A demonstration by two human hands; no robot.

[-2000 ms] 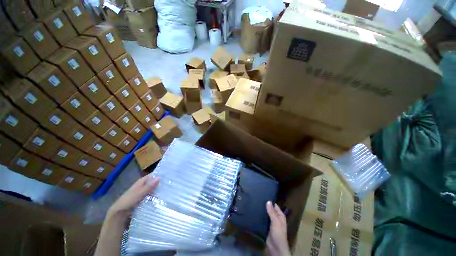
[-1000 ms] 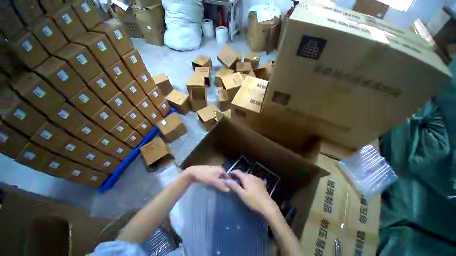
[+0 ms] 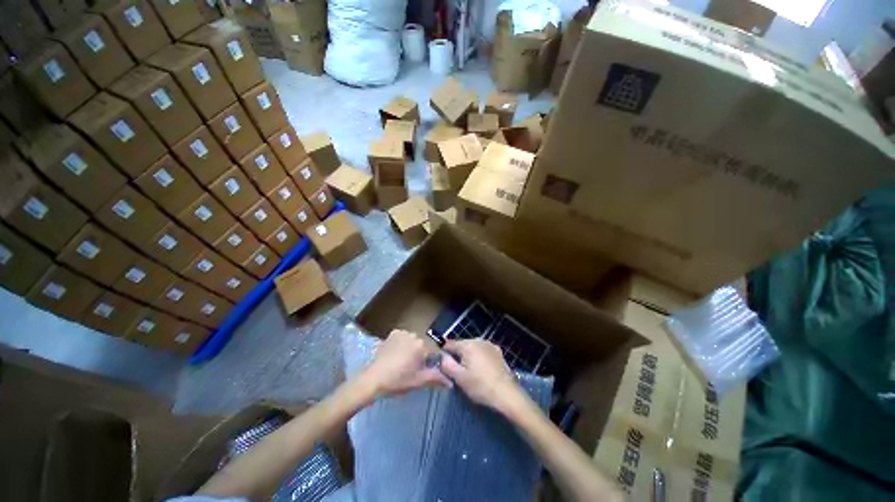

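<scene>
My left hand (image 3: 404, 363) and my right hand (image 3: 476, 371) meet at the top edge of a clear ribbed air column bag (image 3: 442, 446) and pinch it. The bag hangs upright below them and looks grey-dark, with a dark flat panel apparently inside. Behind my hands, the open supply carton (image 3: 471, 260) holds small solar panels (image 3: 510, 341) with white grid lines. What the fingertips grip exactly is hidden by the fingers.
A collecting carton (image 3: 201, 441) with shiny wrapped panels stands at lower left. A closed printed carton (image 3: 638, 431) at right carries a spare air column bag (image 3: 724, 338). A large printed carton (image 3: 667, 147) stands behind. Small boxes (image 3: 337, 238) lie on the floor.
Two seconds ago my hands were apart, with the bag at left and the dark panel at right. Now they are together at the bag's top edge. Since one second ago the bag has spread wider.
</scene>
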